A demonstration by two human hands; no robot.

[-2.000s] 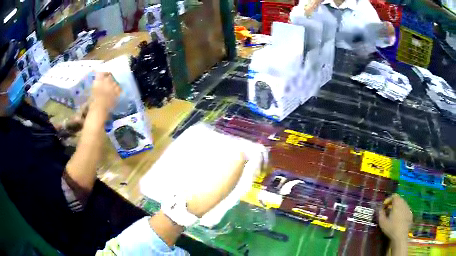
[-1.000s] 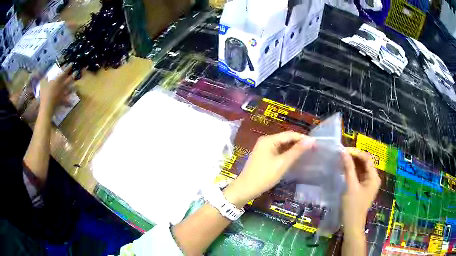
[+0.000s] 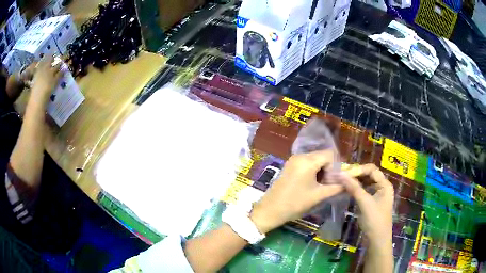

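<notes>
My left hand (image 3: 298,184), with a white band on its wrist, and my right hand (image 3: 370,194) meet at centre right, fingertips together on one thin, milky poly bag (image 3: 315,139). The bag is limp and narrow; part of it stands up above my left hand and part hangs below between the hands. No unit can be made out in it. The stack of poly bags (image 3: 170,160) lies bright white at left of my hands.
Retail boxes (image 3: 272,45) stand in a row ahead. Printed leaflets (image 3: 407,47) lie at far right, near a yellow crate (image 3: 436,18). At left, a neighbour's hand (image 3: 45,80) holds a box beside black cables (image 3: 106,37) and closed boxes (image 3: 40,37).
My right hand came from the right edge to join my left over the bag. Since the last frame, the fingertips have closed together and the bag has narrowed. The view has shifted.
</notes>
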